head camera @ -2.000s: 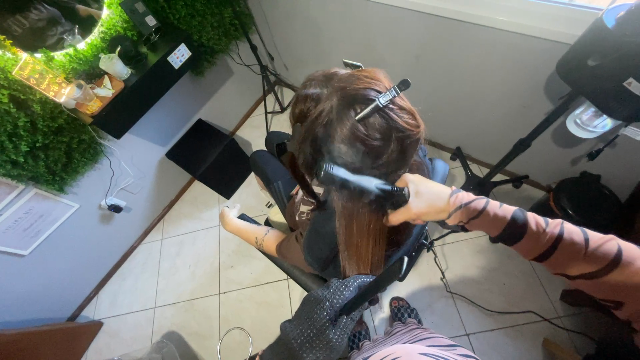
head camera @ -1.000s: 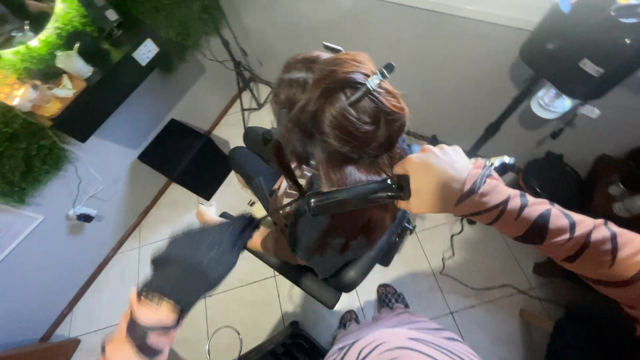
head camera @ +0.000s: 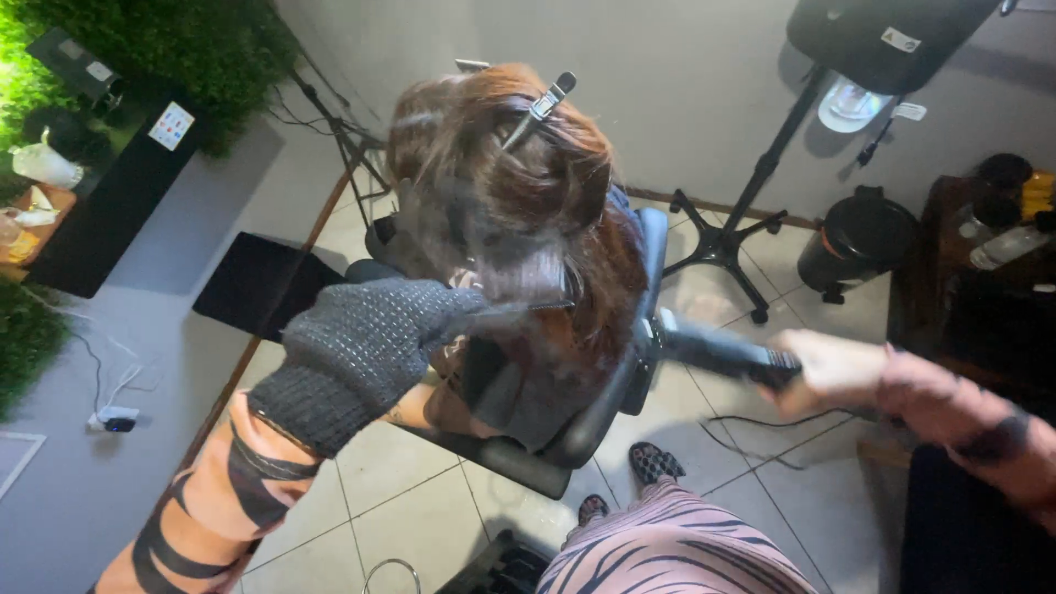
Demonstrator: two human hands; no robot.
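Observation:
A seated person's reddish-brown hair fills the upper middle, its top pinned up with a metal hair clip. My left hand, in a dark dotted knit glove, holds a thin comb by its end at the lower left of the head. The comb's teeth lie at a smooth lock of hair hanging there. My right hand, bare and blurred, grips the handle of a black hair-straightening iron, held to the right of the chair back and apart from the lock.
A salon appliance on a wheeled stand stands at the upper right, beside a black bin. A black shelf juts from the left wall. A cable trails over the tiled floor. A black cart is at the bottom edge.
My gloved left hand has come up from the lower left to the hair and now shows a comb. My right hand has moved the iron from the hair out to the right.

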